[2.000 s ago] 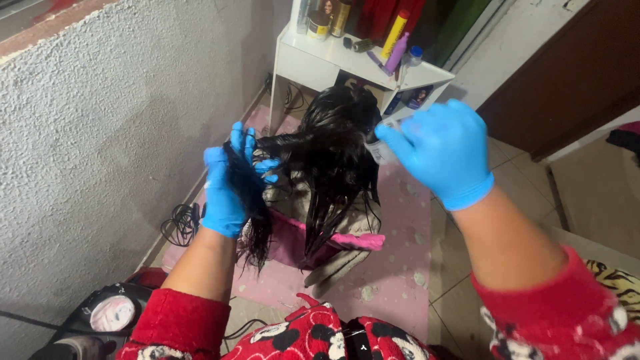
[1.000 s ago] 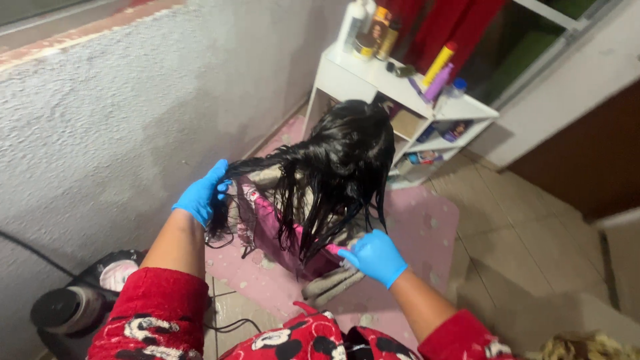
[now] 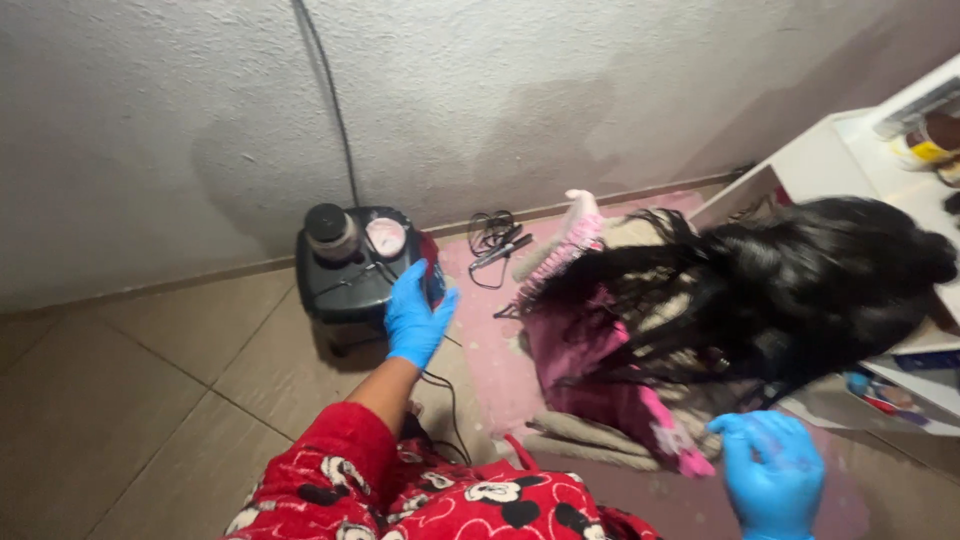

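Observation:
A person with long, wet-looking black hair [image 3: 780, 292] sits at the right, a pink and maroon garment [image 3: 581, 360] below the hair's ends. My left hand [image 3: 420, 315], in a blue glove, is held with fingers apart beside a dark stool-like stand [image 3: 341, 292], holding nothing. On that stand are a dark-lidded jar [image 3: 331, 234] and an open round tub of pale cream [image 3: 386, 237]. My right hand [image 3: 772, 469], also blue-gloved, is at the lower right near the hair ends, its fingers curled; whether it holds something is not visible.
A corded hair straightener [image 3: 501, 251] lies on the pink mat [image 3: 480, 352] by the textured wall [image 3: 487, 112]. At the right edge stands a white shelf unit [image 3: 817, 161] with containers. A black cable [image 3: 330, 82] runs down the wall, and another [image 3: 454, 409] crosses the floor.
My left hand has let go of the hair and moved left to the stand. My right hand has moved away from the garment's pink edge. The view has swung left.

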